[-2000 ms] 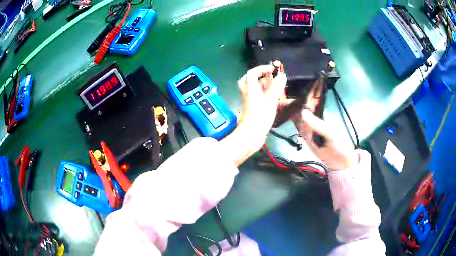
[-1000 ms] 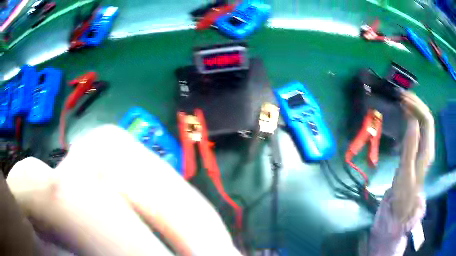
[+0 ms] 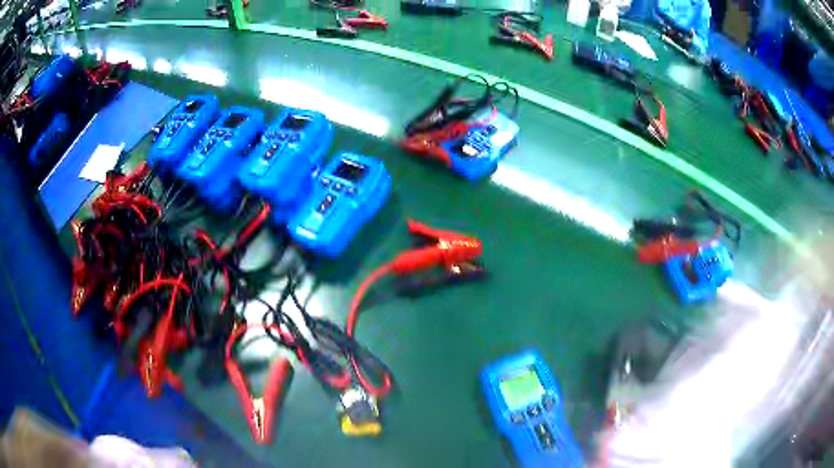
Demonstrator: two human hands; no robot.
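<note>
A blue battery tester [image 3: 526, 411] with a lit green screen lies at the bottom, right of centre. A pale, blurred sleeve crosses the lower right; the hand beyond it cannot be made out. A dark shape behind the sleeve is too blurred to name. A small brownish patch in the bottom left corner, beside a pale pink one, may be my left hand [image 3: 37, 445]; it is cut off and its grip is hidden. Several blue testers [image 3: 343, 203] stand in a row at the upper left, with tangled leads in front of them.
Red clamps [image 3: 262, 402] lie among the tangle, near a metallic connector with a yellow base [image 3: 359, 413]. A red clamp [image 3: 439, 254] lies beside a dark one mid-bench. More testers [image 3: 480, 146] with leads lie along the green-edged strip [image 3: 585, 142]. A blue panel [image 3: 105, 146] is far left.
The view has swung left. The test boxes with red digits are no longer clearly seen, and the row of testers and lead tangle now show. The hands have left the centre.
</note>
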